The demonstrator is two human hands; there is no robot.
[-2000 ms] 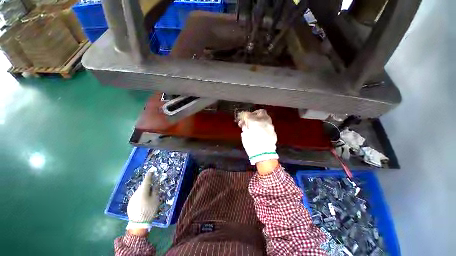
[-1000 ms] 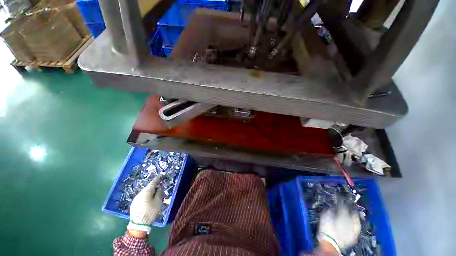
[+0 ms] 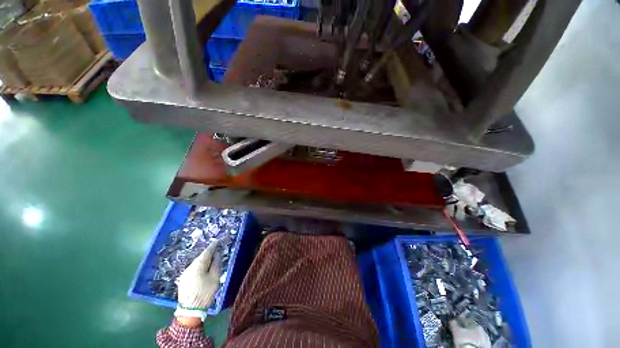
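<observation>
My left hand (image 3: 199, 280), in a white knit glove, rests over the left blue crate (image 3: 139, 277), which holds a heap of small grey metal parts (image 3: 182, 250). Its fingers point forward; whether they hold a part cannot be told. My right hand (image 3: 469, 334), also gloved, is low in the right blue crate (image 3: 514, 292) among grey metal parts (image 3: 445, 279), cut off by the bottom edge. Its fingertips are not clear. The die tooling (image 3: 323, 154) shows partly under the press frame (image 3: 319, 122).
A slotted metal arm (image 3: 248, 153) sits above the red-brown table (image 3: 353, 182). At its right end are a dark cup (image 3: 443, 184), crumpled white rags (image 3: 476, 205) and a red-handled tool (image 3: 457, 228). Blue crates (image 3: 119, 30) and a pallet (image 3: 85, 80) stand behind.
My right hand has moved from the die area down into the right crate, and then lower in it. My left hand stays over the left crate. The camera view has shifted slightly.
</observation>
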